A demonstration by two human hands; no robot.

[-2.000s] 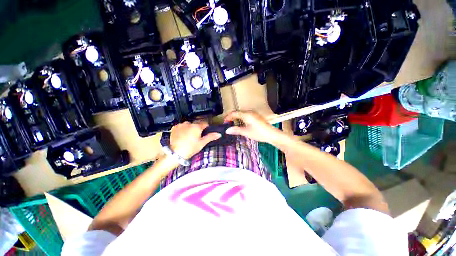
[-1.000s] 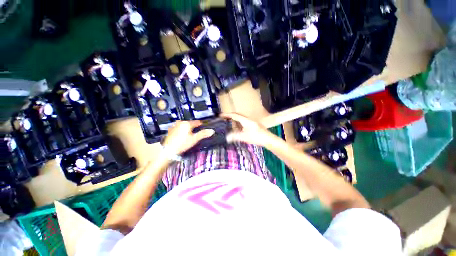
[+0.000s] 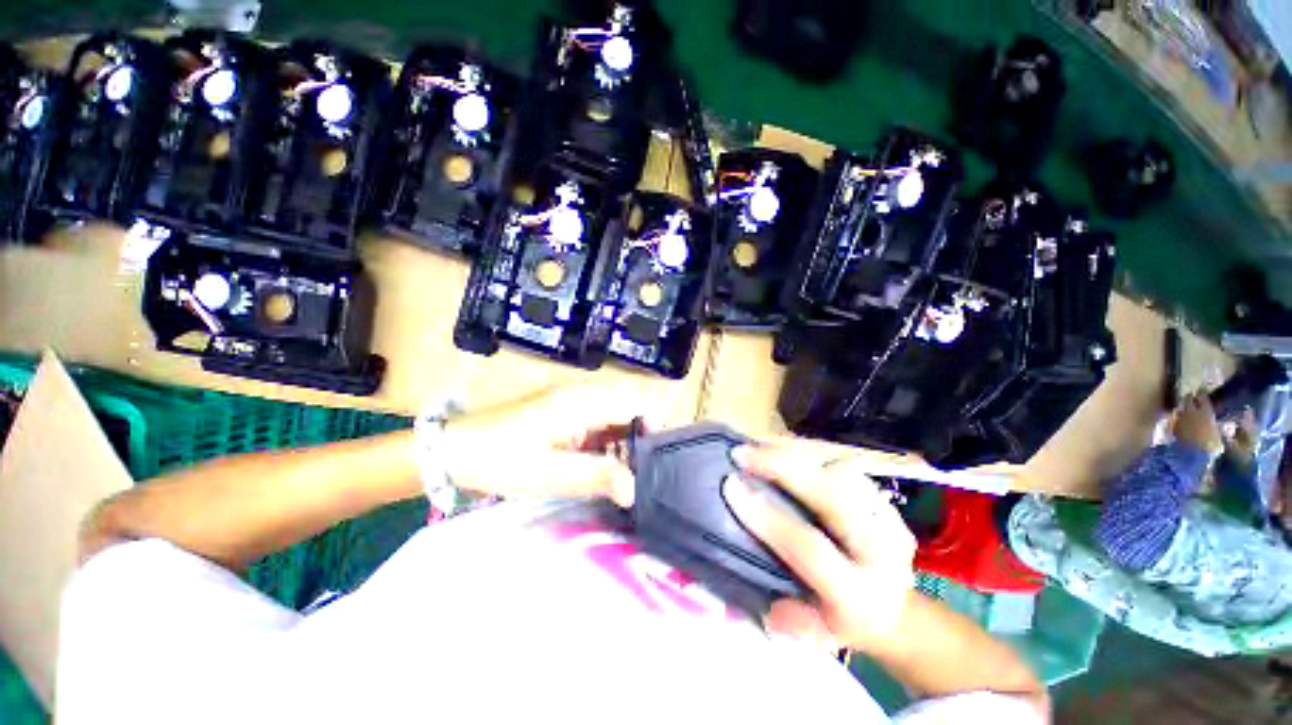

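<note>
A black housing cover (image 3: 701,496) is held close to my body, its smooth grey-looking face up and tilted. My right hand (image 3: 829,531) grips its right side, fingers over the face. My left hand (image 3: 567,439) is at its left edge, fingertips at a small dark part there; whether that part is joined to the cover cannot be told. Open housing sub-assemblies (image 3: 546,276) with silver-white discs, thin wires and tan circles stand in a row on the tan bench (image 3: 425,319) beyond my hands. One (image 3: 262,309) lies crosswise at the left.
Stacked black housings (image 3: 921,361) stand right of centre. A dark green conveyor (image 3: 907,71) beyond carries black units. A green crate (image 3: 269,439) and a cardboard sheet (image 3: 57,524) are at lower left. Another person's sleeve (image 3: 1155,496) and a red stool (image 3: 978,545) are at right.
The view has swung right and the bench now lies lower in it. The held black piece has come nearer my body, turned to show its broad face, with my right hand over it.
</note>
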